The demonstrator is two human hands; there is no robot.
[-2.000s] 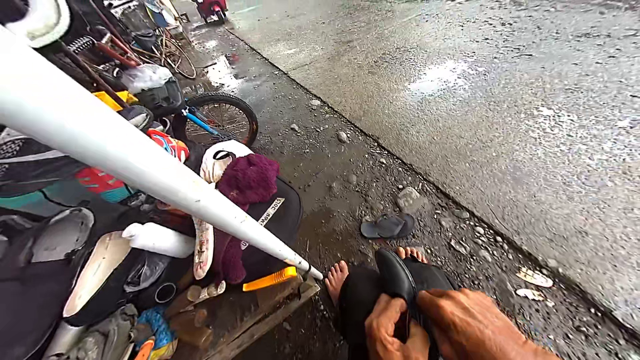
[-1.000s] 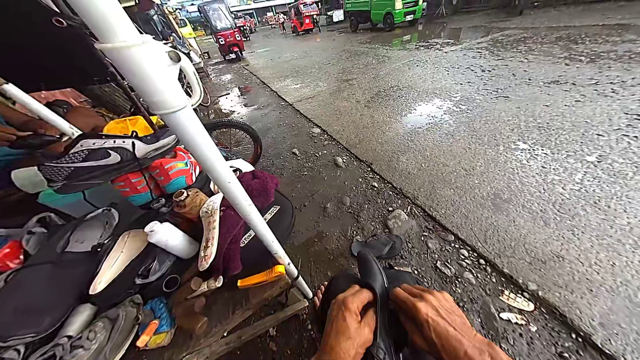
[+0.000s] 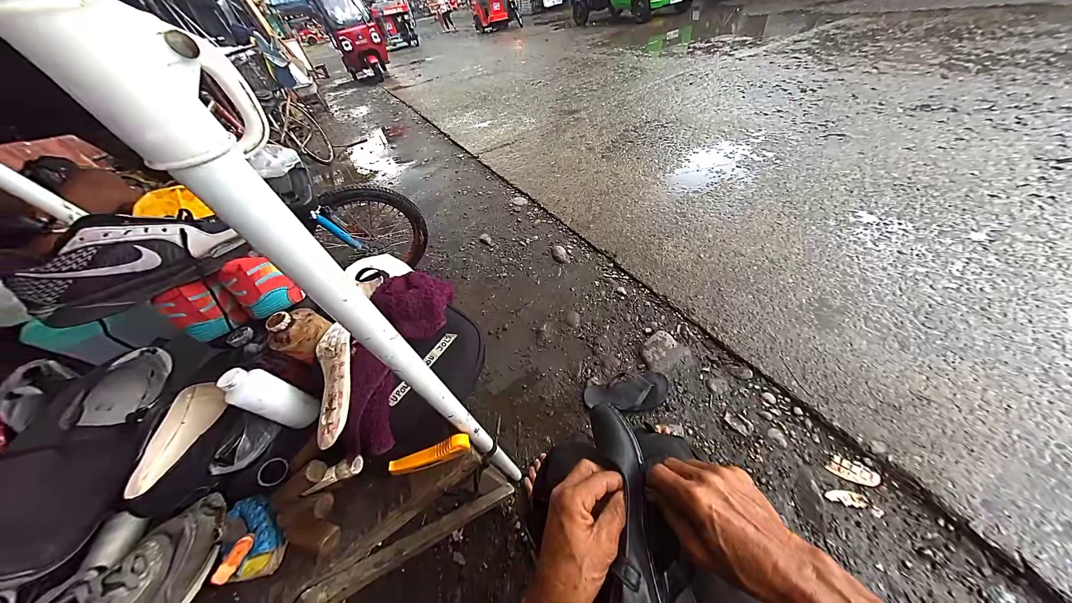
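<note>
A black leather shoe lies lengthwise between my hands over my lap, its toe pointing away from me. My left hand pinches its left side, with the thumb and bent forefinger close together. On the other side, my right hand has its fingertips against the shoe's edge; they are partly hidden behind it. Whatever small thing may be between the fingers cannot be made out. Beyond the toe, a dark flip-flop rests on the wet ground. Left of my hands, a yellow-handled tool lies at the edge of a wooden bench.
A white metal pole slants down beside my left hand. The wooden bench holds a white bottle, insoles, a purple cloth and worn shoes. Further off are a bicycle wheel, a red three-wheeler and the wet road.
My left hand has moved from the shoe's near part to its left side, and the shoe now points away, more upright in view. The view has tilted up since the first frame.
</note>
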